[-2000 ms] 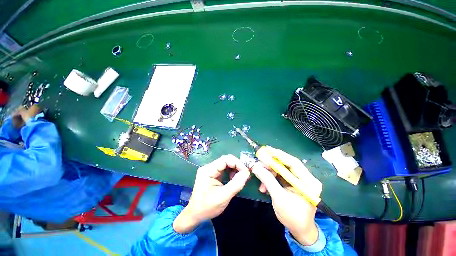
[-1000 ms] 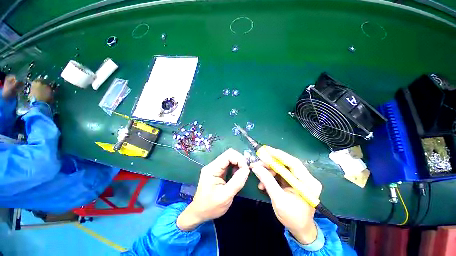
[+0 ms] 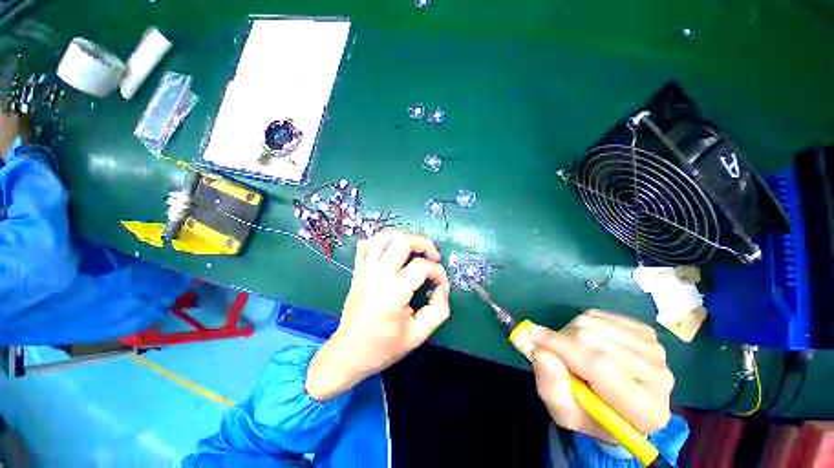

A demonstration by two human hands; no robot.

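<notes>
My right hand (image 3: 608,370) holds the yellow soldering iron (image 3: 585,395) like a pen. Its tip is at a small pale, silvery cluster (image 3: 469,271) on the green bench mat. My left hand (image 3: 391,288) is just left of the cluster, thumb and forefinger curled close together. The thin solder wire (image 3: 285,232) runs from the yellow-black holder (image 3: 212,215) to my left hand; its end at the fingers is hidden. A pile of small wired components (image 3: 336,215) lies beyond my left hand.
Several small discs (image 3: 432,163) lie beyond the cluster. A black fan (image 3: 645,206) and a blue box (image 3: 764,292) stand right. A white sheet (image 3: 283,82) with a black round part (image 3: 280,135), a plastic bag (image 3: 166,111) and a tape roll (image 3: 90,67) lie left. A coworker's blue sleeve (image 3: 55,247) is far left.
The view has moved closer to the bench. My right hand has moved right, away from my left hand, and the iron tip is now at the cluster. My left hand has left the cluster.
</notes>
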